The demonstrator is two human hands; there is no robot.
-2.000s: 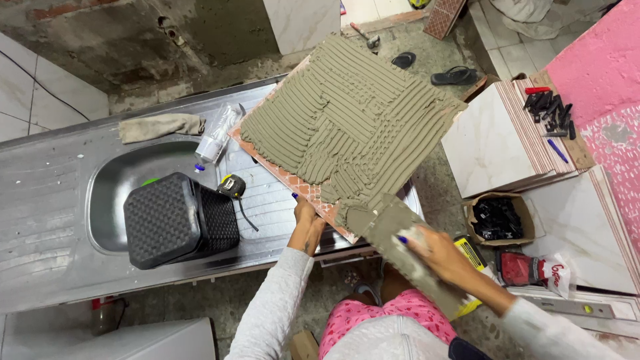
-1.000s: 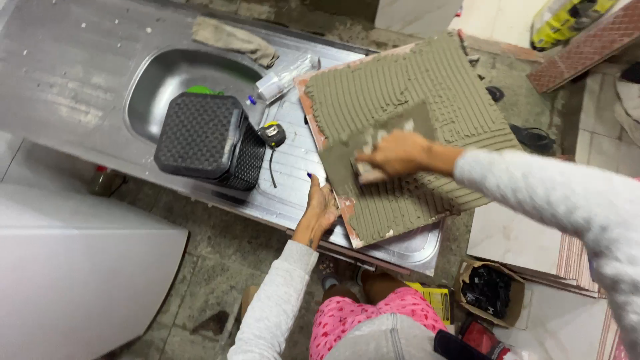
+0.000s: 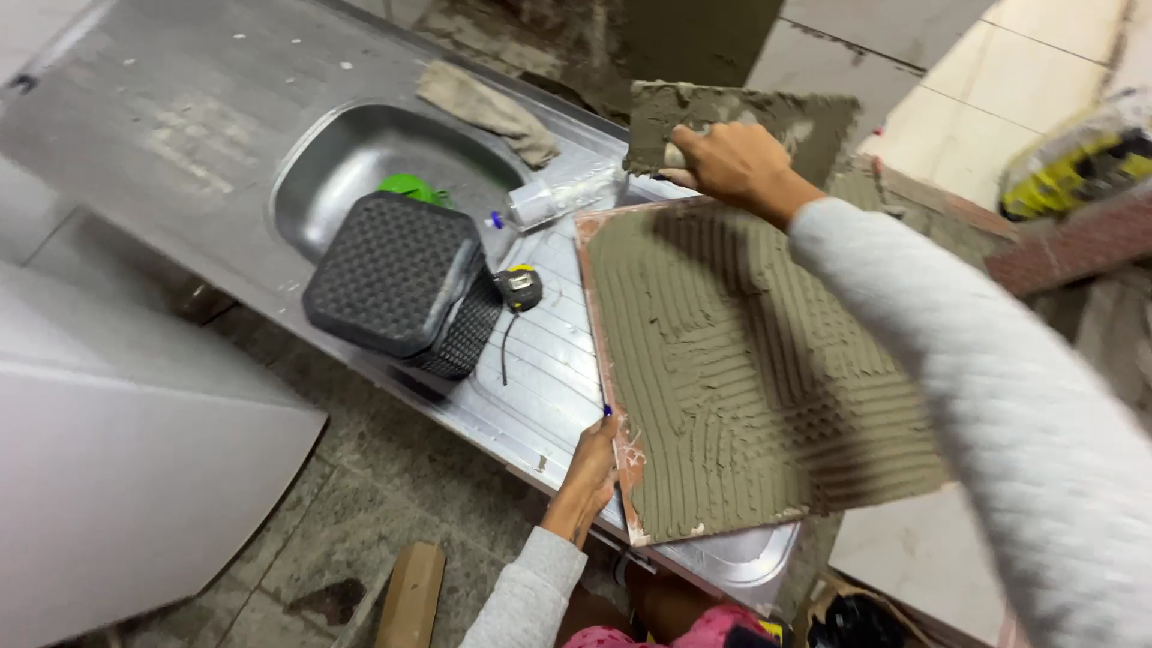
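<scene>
A large ceramic tile [image 3: 702, 414] lies back up on the ribbed drainboard of a steel sink top, its back coated in grey mortar combed into ridges running in differing directions. My left hand [image 3: 594, 463] grips the tile's near left edge, its fingertips partly hidden. Above the tile's far edge, my right hand [image 3: 738, 166] is closed on the handle of a mortar-covered trowel [image 3: 810, 121]. The trowel's shadow seems to fall across the ridges. My right sleeve hides part of the tile's right side.
Left of the tile are a dark woven-pattern bin [image 3: 396, 270], a tape measure [image 3: 519, 288], a clear plastic bottle [image 3: 558, 198] and a cloth [image 3: 490, 108]. Behind the bin is the sink basin [image 3: 310, 180] with a green item. A yellow and black bag [image 3: 1080, 171] lies at far right.
My right hand and the trowel have moved from the tile's mortar surface to beyond its far edge. Combed ridges now show where the trowel was. My left hand still holds the tile's edge.
</scene>
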